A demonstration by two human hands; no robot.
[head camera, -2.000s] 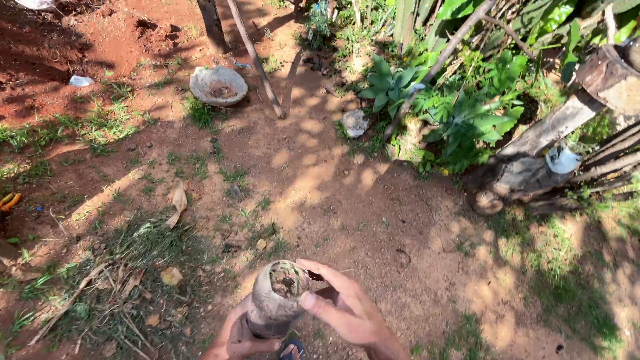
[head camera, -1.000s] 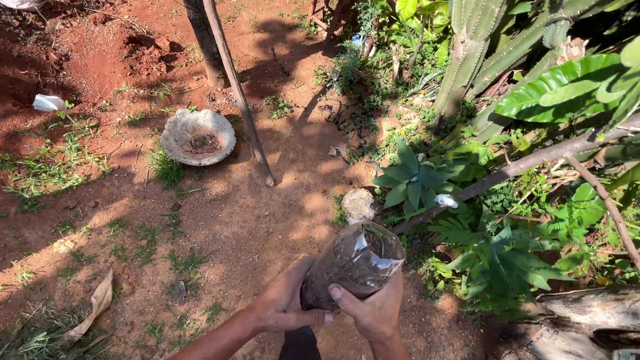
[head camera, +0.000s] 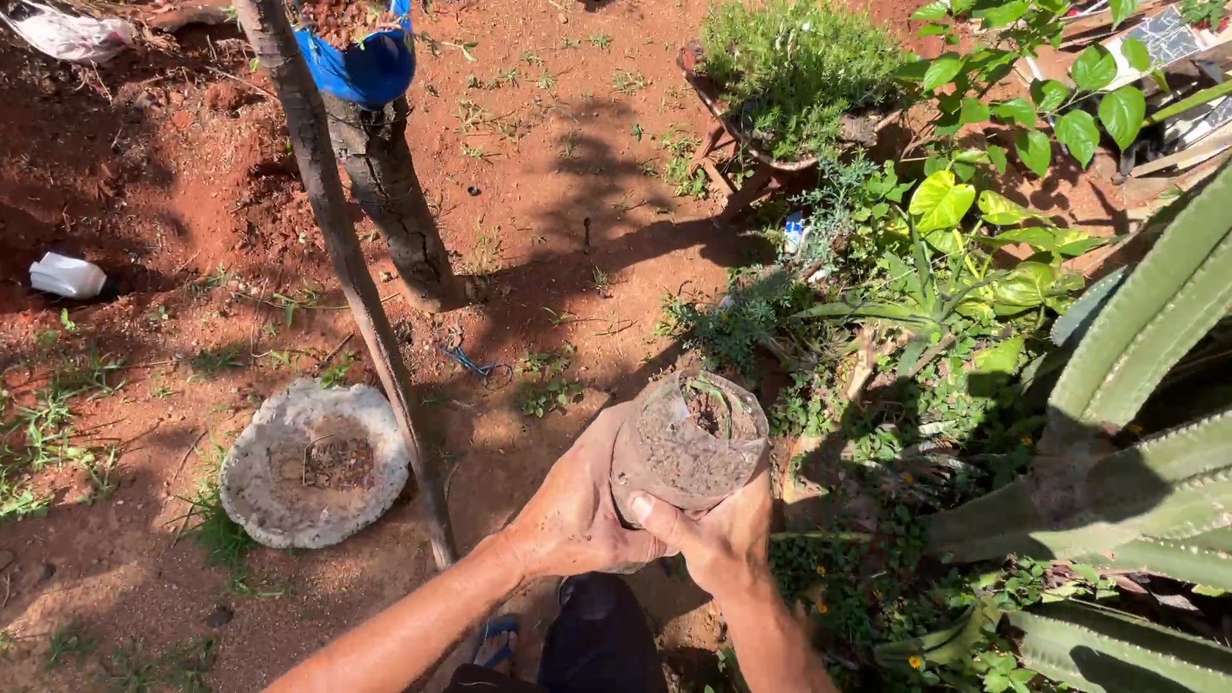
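A cut clear plastic container packed with soil (head camera: 679, 462) is held out in front of my body, its open top facing up and a little green growth inside the rim. My left hand (head camera: 577, 500) wraps its left side and lower part. From the right and below, my right hand (head camera: 717, 539) grips it, the thumb lying across the front. The base of the container is partly hidden by my fingers.
A rough stone-like bowl (head camera: 313, 462) lies left, beside a leaning wooden pole (head camera: 351, 260). Behind stand a trunk (head camera: 395, 202) with a blue pot (head camera: 361, 63) and a planted wheelbarrow (head camera: 751, 144). A spiny cactus (head camera: 1145, 481) borders the right side.
The view has shifted forward, bringing the blue pot and wheelbarrow into sight. Both hands keep hold of the container, which is less tilted to the right than one second ago.
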